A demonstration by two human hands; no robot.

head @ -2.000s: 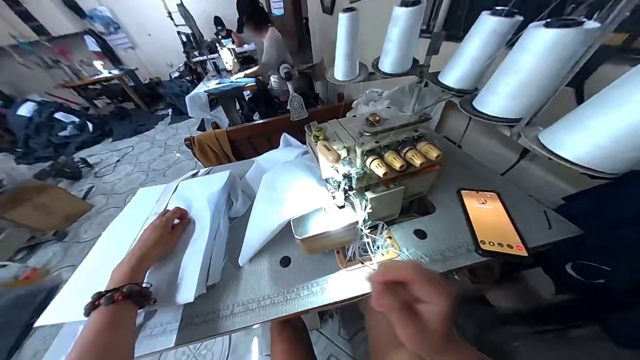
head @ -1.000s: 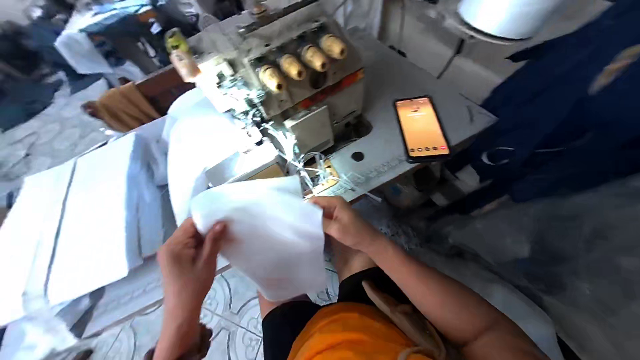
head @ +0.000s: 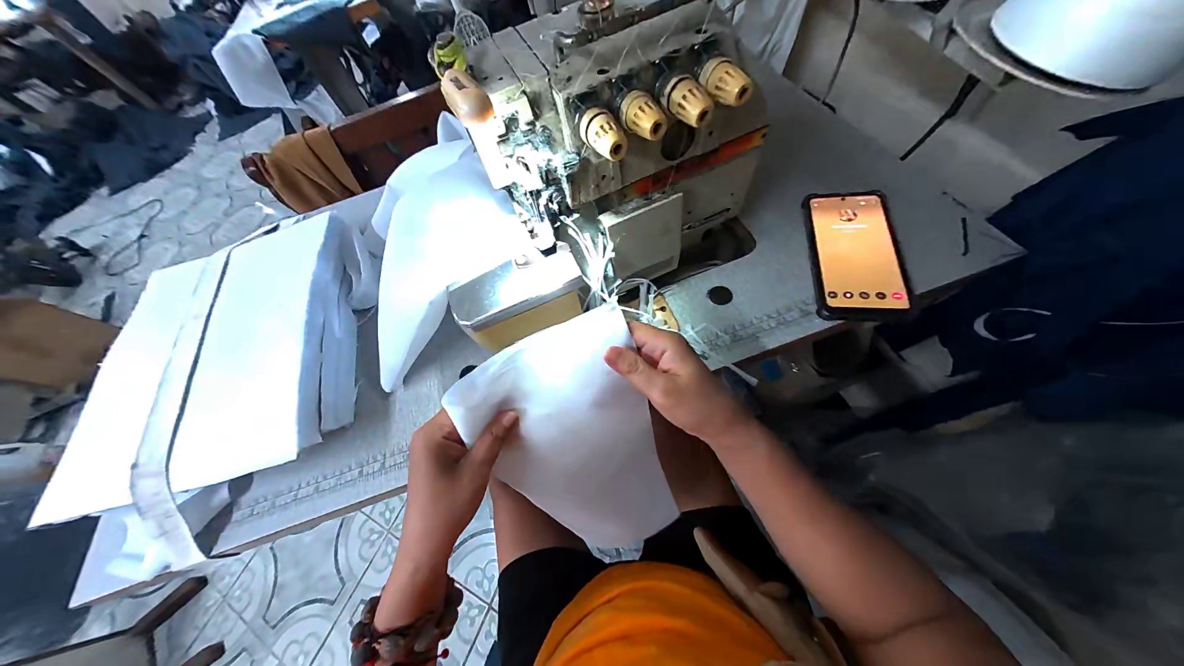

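Between both hands, above my lap, hangs a white fabric piece (head: 573, 425). My left hand (head: 462, 453) pinches its left edge with thumb and fingers. Its upper right corner is gripped by my right hand (head: 671, 375), close to the loose white threads (head: 597, 254) at the front of an overlock sewing machine (head: 647, 139). Another white cloth (head: 439, 240) lies bunched left of the machine's metal plate (head: 518, 287). Farther left, a stack of white fabric pieces (head: 254, 351) rests on the table, a narrow strip (head: 171, 398) lying across it.
A lit smartphone (head: 858, 254) lies on the sewing table (head: 786, 157) right of the machine. Thread cones (head: 1073, 37) stand at the upper right. Dark blue cloth (head: 1101, 250) hangs at the right. Behind the table is a wooden chair back (head: 393, 129) with brown cloth.
Two seconds ago my left hand lay on the fabric stack and my right hand was near the table edge, blurred. Both now hold a white piece. The view has tilted down.
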